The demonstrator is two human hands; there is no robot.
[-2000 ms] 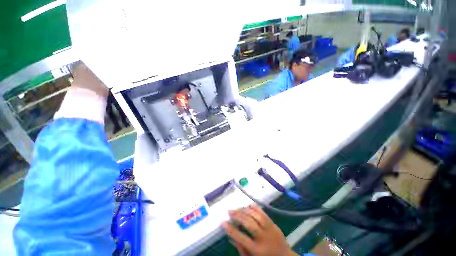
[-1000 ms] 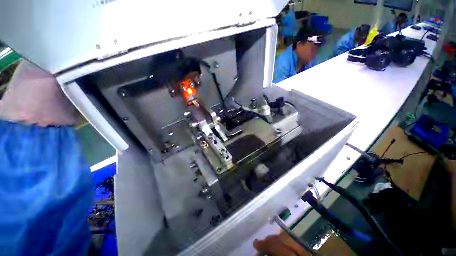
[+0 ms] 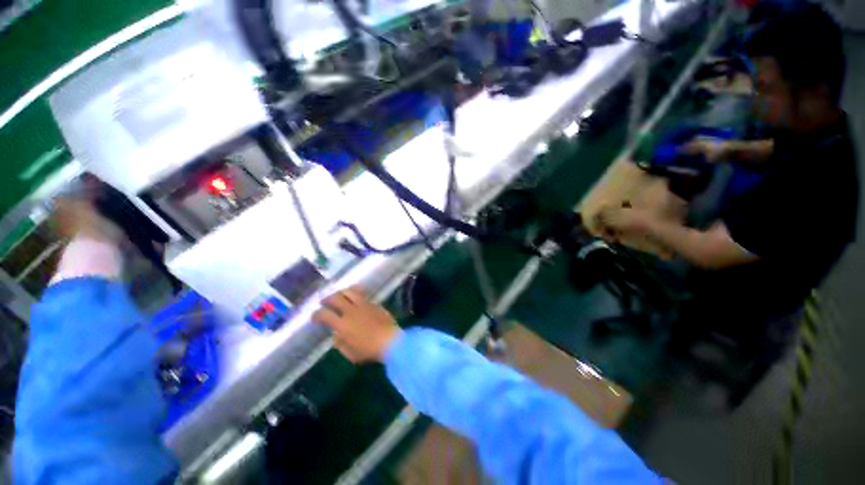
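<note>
The white screw feeder (image 3: pixel 242 248) stands on the raised white shelf (image 3: pixel 417 161) with its lid (image 3: pixel 161 114) up. A red glow shows in its grey interior. Its control panel (image 3: pixel 266 313) shows red digits at the front. My left hand (image 3: pixel 85 220) is blurred beside the lid's left side; what its fingers do cannot be told. My right hand (image 3: pixel 357 325) rests at the shelf's front edge, right of the panel, fingers slightly bent, with nothing seen in it.
Dark cables (image 3: pixel 398 189) hang across the shelf. A blue bin (image 3: pixel 185 355) with small dark parts is left of the feeder. A person in black (image 3: pixel 797 189) works at the right over cardboard (image 3: pixel 635 204). Another cardboard sheet (image 3: pixel 560 374) lies lower down. Black headsets (image 3: pixel 560 57) are farther back.
The view has drawn back from the feeder and swung right, bringing the person in black and my right sleeve into view. The lid stays up.
</note>
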